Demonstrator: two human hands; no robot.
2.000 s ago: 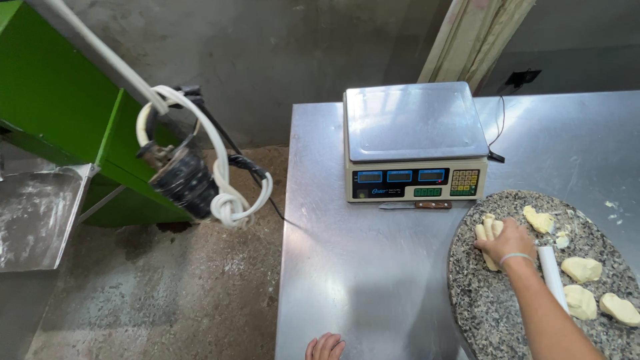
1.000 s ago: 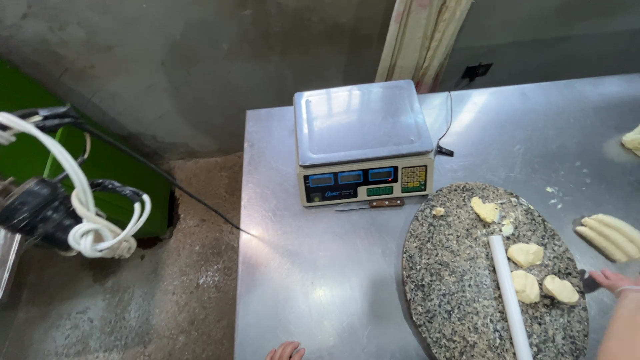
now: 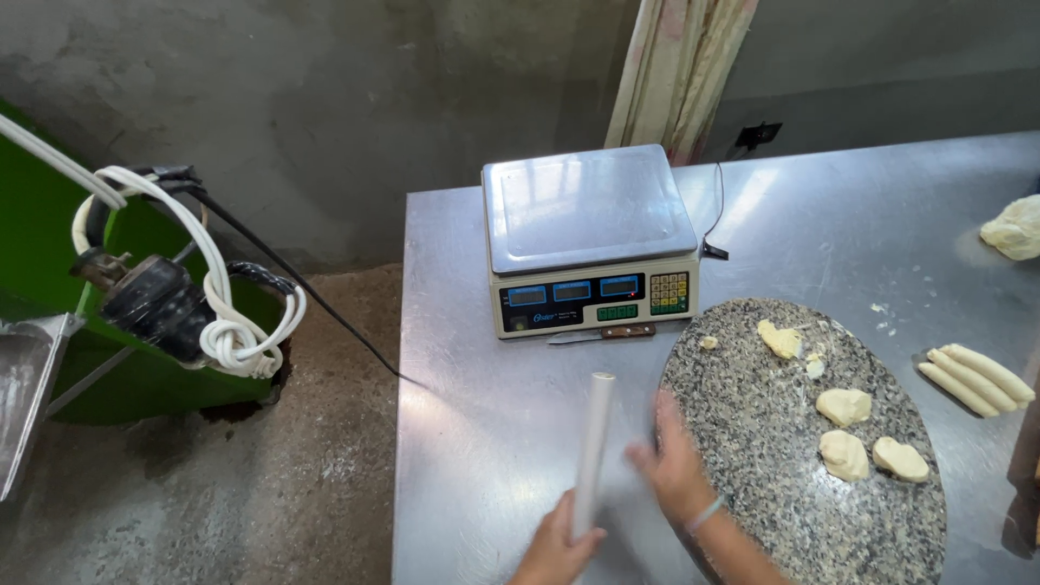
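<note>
My left hand (image 3: 559,543) grips the lower end of a white rolling tube (image 3: 595,447), which it holds tilted up above the steel table. To its right, my right hand (image 3: 673,467) is blurred, fingers spread and holding nothing, beside the left rim of a round granite slab (image 3: 756,504). A light band circles that wrist. Several dough lumps lie on the slab, among them one near its middle (image 3: 843,406), one below it (image 3: 843,455) and one at the right (image 3: 900,459). A yellowish piece (image 3: 780,339) and small scraps sit toward the back.
A digital scale (image 3: 593,244) stands on the steel table (image 3: 463,455), with a wooden-handled knife (image 3: 627,331) along its front. Dough rolls (image 3: 975,379) and a dough mass (image 3: 1016,227) lie at the right. A black plug with knotted white cable (image 3: 162,305) hangs at the left.
The rolling tube, lying on the slab before, is now in my left hand. My right hand has moved from the rolls at the right to the slab's left side. The rolls were on the slab two seconds ago.
</note>
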